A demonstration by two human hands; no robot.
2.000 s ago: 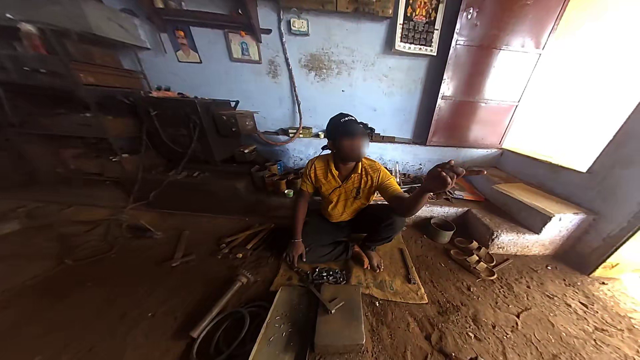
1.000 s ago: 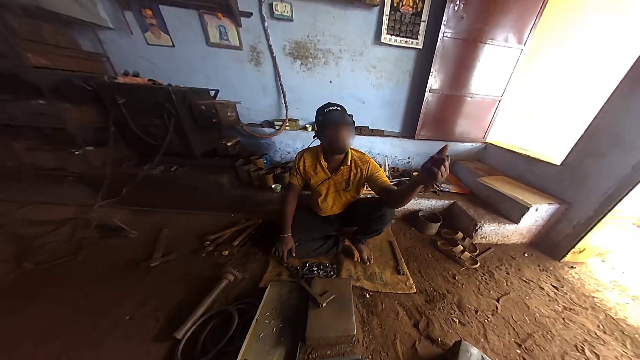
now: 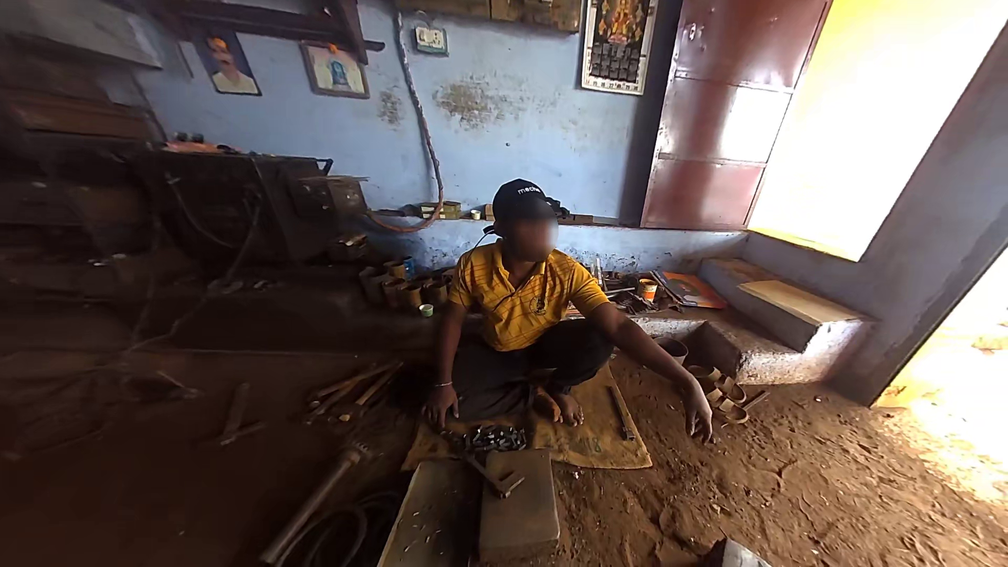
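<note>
Neither of my hands is in view. Opposite sits another person (image 3: 524, 299) in a yellow shirt and black cap, cross-legged on a sackcloth (image 3: 606, 433). One of the person's hands (image 3: 441, 405) rests low beside the knee, near a pile of small dark metal pieces (image 3: 496, 439). The other hand (image 3: 698, 417) hangs over the dirt floor at the right, fingers down. A hammer-like tool (image 3: 498, 480) lies across the top of a rectangular block (image 3: 518, 520). Left of the block is a shallow metal tray (image 3: 433, 512) with small bits in it.
A long metal bar (image 3: 315, 504) and coiled hose (image 3: 354, 535) lie at lower left, with wooden-handled tools (image 3: 354, 390) beyond. Sandals (image 3: 720, 394) lie beside concrete steps (image 3: 787, 315). A dark machine (image 3: 244, 205) stands left. A partly cut-off grey object (image 3: 736, 554) is at the bottom edge.
The other person's raised, outstretched hand has come down to hang over the floor at the right. The person's head has turned toward that side. The hammer-like tool still lies on the block.
</note>
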